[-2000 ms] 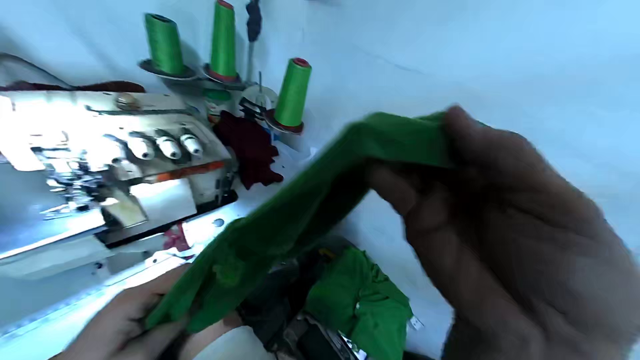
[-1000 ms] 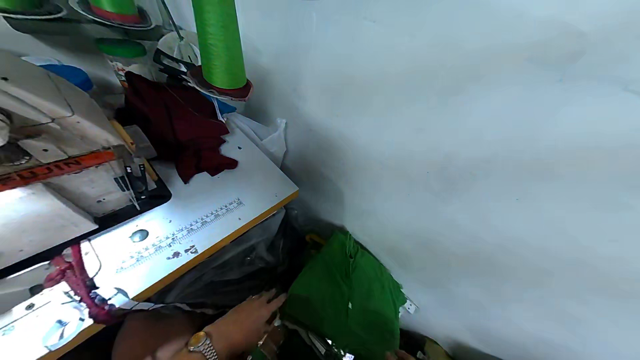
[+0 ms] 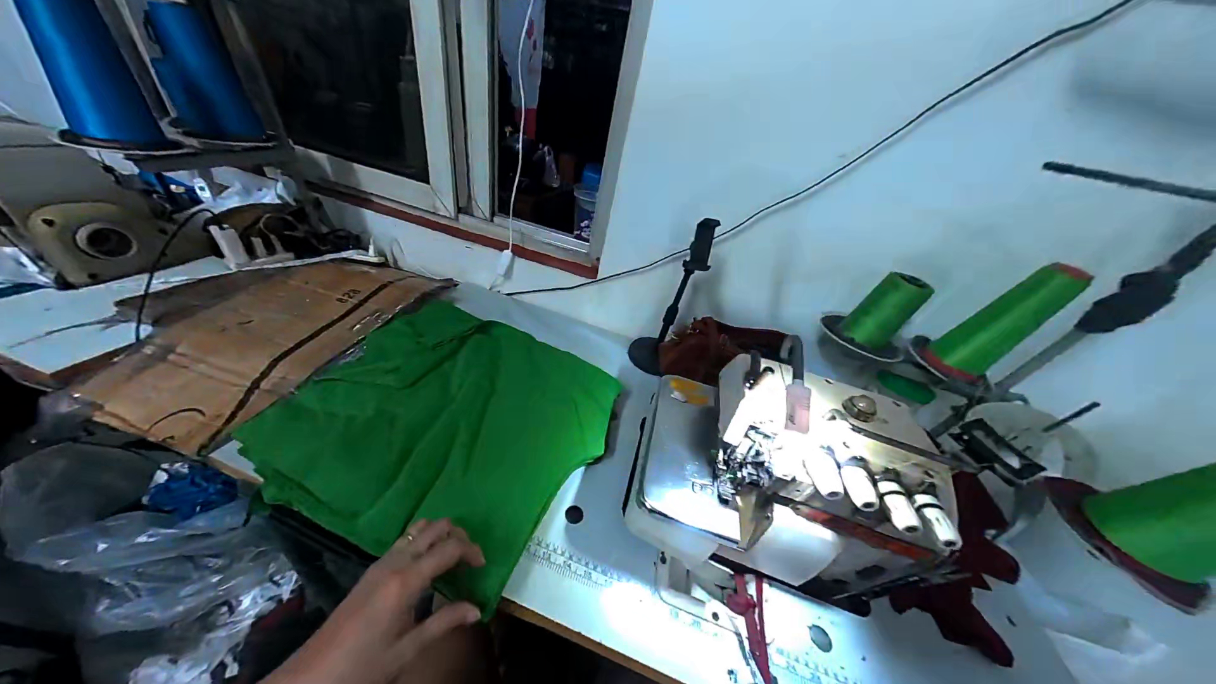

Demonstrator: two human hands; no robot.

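Green fabric pieces [image 3: 446,418] lie spread in a loose stack on the white sewing table, partly over a flattened cardboard sheet. My left hand [image 3: 408,584] rests at their near edge, fingers bent over the cloth and thumb apart; whether it pinches the fabric cannot be made out. To the right stands an overlock sewing machine [image 3: 798,475] with its lamp lit and a dark red cloth strip [image 3: 750,617] hanging in front of it. My right hand is outside the view.
Cardboard [image 3: 275,332] covers the table's left part. Clear plastic bags [image 3: 171,560] lie at the lower left. Green thread cones [image 3: 1007,318] stand behind the machine, blue cones [image 3: 90,71] at the upper left. A small black phone stand [image 3: 676,294] is by the wall. Dark red cloth [image 3: 969,560] lies right of the machine.
The view has swung far to the left, onto the table. Two seconds ago both hands held up a green cloth piece; now only my left hand shows, on the green fabric.
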